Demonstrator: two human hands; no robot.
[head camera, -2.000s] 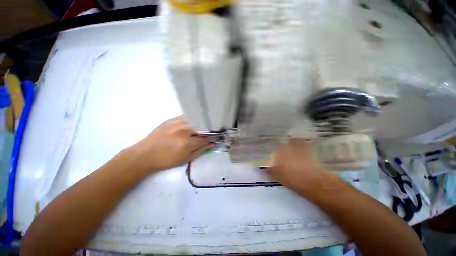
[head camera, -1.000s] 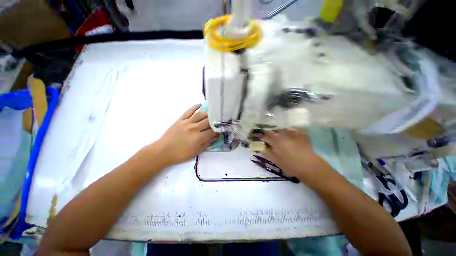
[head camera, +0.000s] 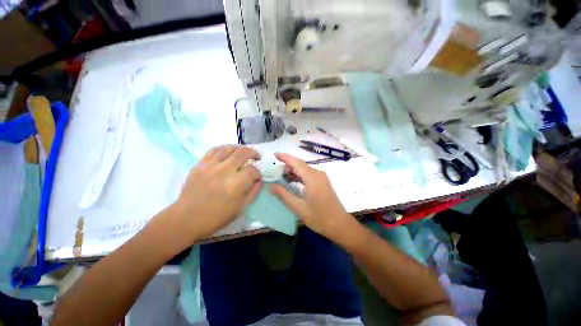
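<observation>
A mint-green cloth piece (head camera: 272, 211) lies in front of the needle area of the off-white sewing machine (head camera: 357, 35), its tip at the table's front edge. My left hand (head camera: 220, 188) presses and holds it from the left, fingers bent. My right hand (head camera: 313, 196) pinches it from the right with thumb and index finger. A pale rounded part (head camera: 270, 167) shows between the hands. More mint-green cloth (head camera: 159, 121) lies left of the machine and seems to run to my hands. The part under my fingers is hidden.
Black snips (head camera: 326, 150) and a white stick tool (head camera: 349, 145) lie right of the needle area. Further right are mint-green strips (head camera: 372, 114) and dark-handled scissors (head camera: 460, 168). A long white paper strip (head camera: 109, 153) lies left. A blue basket (head camera: 53, 169) stands at the left edge.
Both hands have come from beside the needle area towards the table's front edge. Mint-green cloth now shows on the table at left and under the hands. The view has shifted, showing the lap.
</observation>
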